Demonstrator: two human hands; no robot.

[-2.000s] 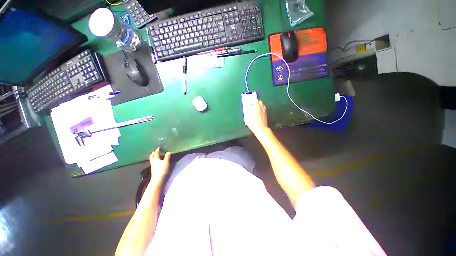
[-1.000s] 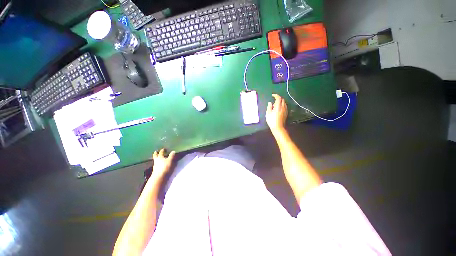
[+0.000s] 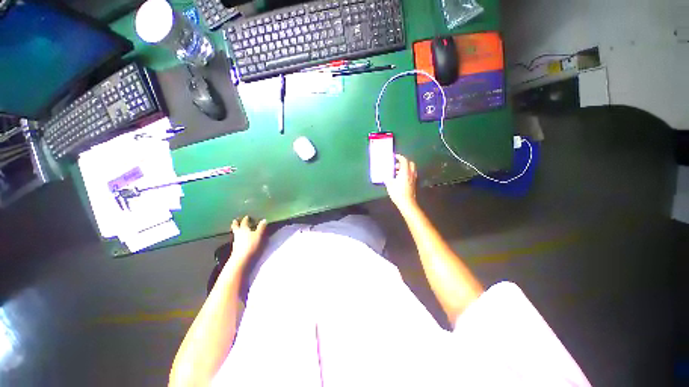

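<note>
A smartphone (image 3: 381, 157) with a white screen and a red strip at its top lies on the green desk (image 3: 332, 178). A thin white charging cable (image 3: 452, 155) runs from its top edge in a loop to the right. My right hand (image 3: 403, 180) is at the phone's lower right, fingertips at its edge or screen; it does not grasp the phone. My left hand (image 3: 247, 231) rests empty on the desk's front edge, fingers apart. A small white rounded block (image 3: 304, 148), possibly an earbud case, lies left of the phone.
Two black keyboards (image 3: 316, 38), a black mouse (image 3: 446, 60) on an orange-purple pad and another mouse (image 3: 205, 98) on a dark pad are on the desk. A water bottle (image 3: 193, 47), papers (image 3: 143, 234), a caliper (image 3: 177, 181) and pens (image 3: 282, 104) lie around.
My right hand has moved left from beside the phone to its lower right edge. The phone's screen now shows a red strip at the top. My left hand stays at the desk edge.
</note>
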